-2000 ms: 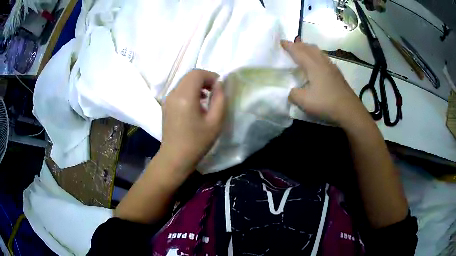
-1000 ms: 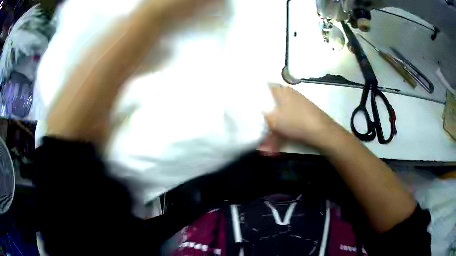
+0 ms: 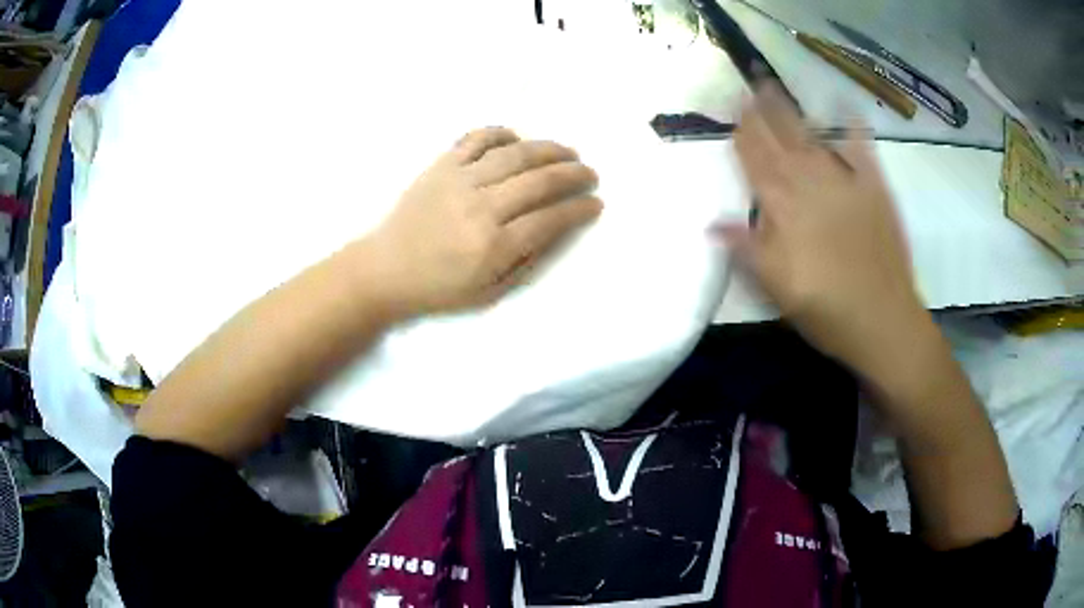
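The white fabric garment piece (image 3: 273, 154) lies spread over the table and hangs over its front edge, very bright. My left hand (image 3: 493, 214) rests flat on top of it, fingers slightly apart, holding nothing visible. My right hand (image 3: 808, 202), blurred, is over the handles of the tailor's shears (image 3: 743, 48). Only the shears' dark blades show beyond my fingers; the handles are hidden, so I cannot tell if they are gripped.
An awl with a tan handle (image 3: 858, 74) and silver thread snips (image 3: 921, 86) lie at the upper right. A tan paper ticket (image 3: 1037, 184) is at the right table edge. The white tabletop (image 3: 951, 226) shows at right. More white cloth hangs at lower right.
The white fabric has been laid down and spread flatter. My left hand has come down onto it. My right hand has moved from the fabric edge right to the shears' handles.
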